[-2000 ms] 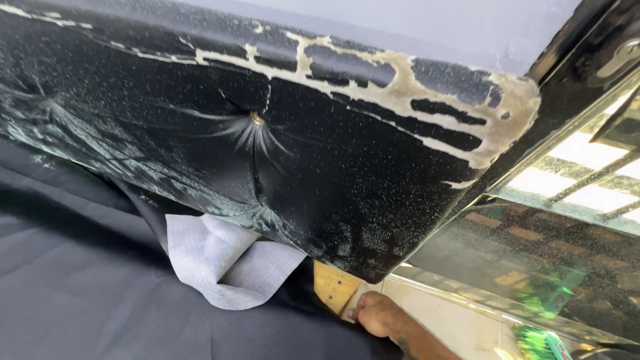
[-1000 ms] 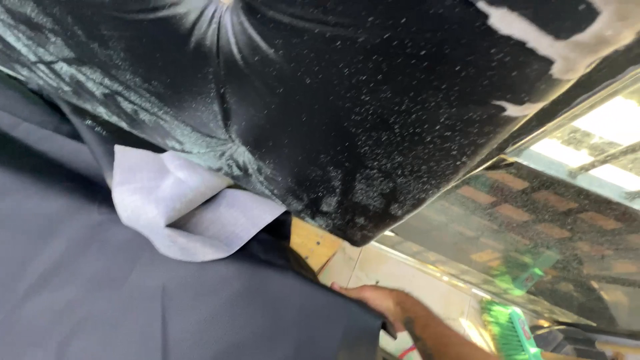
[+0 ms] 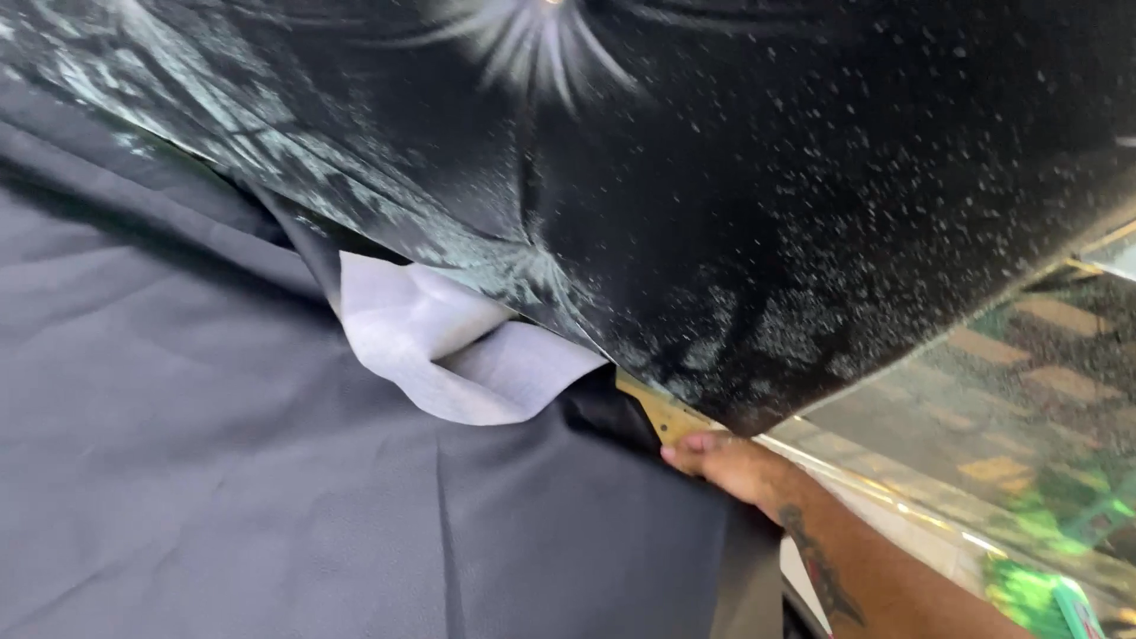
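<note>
My right hand [image 3: 723, 461] reaches in from the lower right. Its fingertips touch the edge of a dark leather-like upholstery cover [image 3: 293, 497], beside a yellowish wooden frame piece [image 3: 661, 413]; whether they pinch the cover is unclear. Just left of the wood, a pale fabric-backed flap [image 3: 461, 373] of upholstery is folded over, showing its light underside. Above it leans a black tufted upholstered panel [image 3: 674, 222] with whitish wear and specks, and a button [image 3: 552, 3] at the top edge. My left hand is out of view.
A glossy, reflective glass-like surface [image 3: 958, 417] lies along the right, beside the panel's lower corner. At the bottom right is a green-bristled brush [image 3: 1038, 595]. Light floor tiles [image 3: 905, 524] show behind my forearm.
The view has come closer to the panel's lower corner. My right hand stays near the wood, its fingertips now right against the cover's edge and the wood.
</note>
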